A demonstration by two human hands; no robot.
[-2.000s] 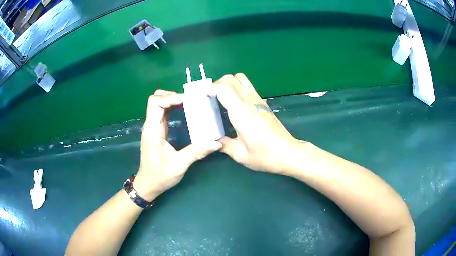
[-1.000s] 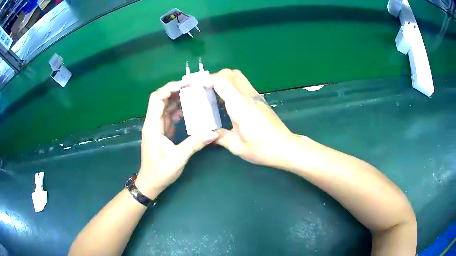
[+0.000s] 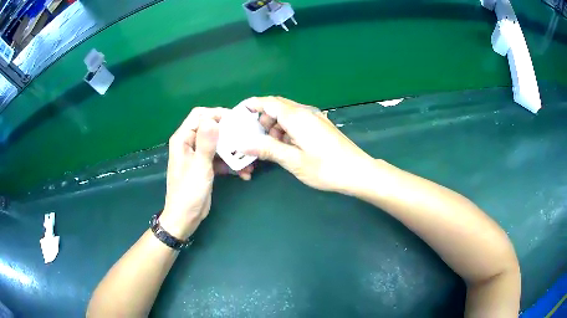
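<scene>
A white power adapter (image 3: 237,138) is held between both hands over the near edge of the belt. It is turned so that a face with small dark marks shows towards me; its prongs are not seen. My left hand (image 3: 198,149) grips its left side, with fingertips showing below it. My right hand (image 3: 298,143) grips its right side, thumb across the front. The fingers hide part of the adapter.
On the green belt (image 3: 373,62), an open adapter housing with pronged cap (image 3: 264,15) lies at the top and another (image 3: 99,79) at the left. A white guide strip (image 3: 524,74) with adapters against it is at right. A small white piece (image 3: 50,239) lies at left.
The adapter in my hands has turned from prongs pointing away, long side showing, to a small face showing. Both open housings on the belt have moved right. The hands stay near the same place.
</scene>
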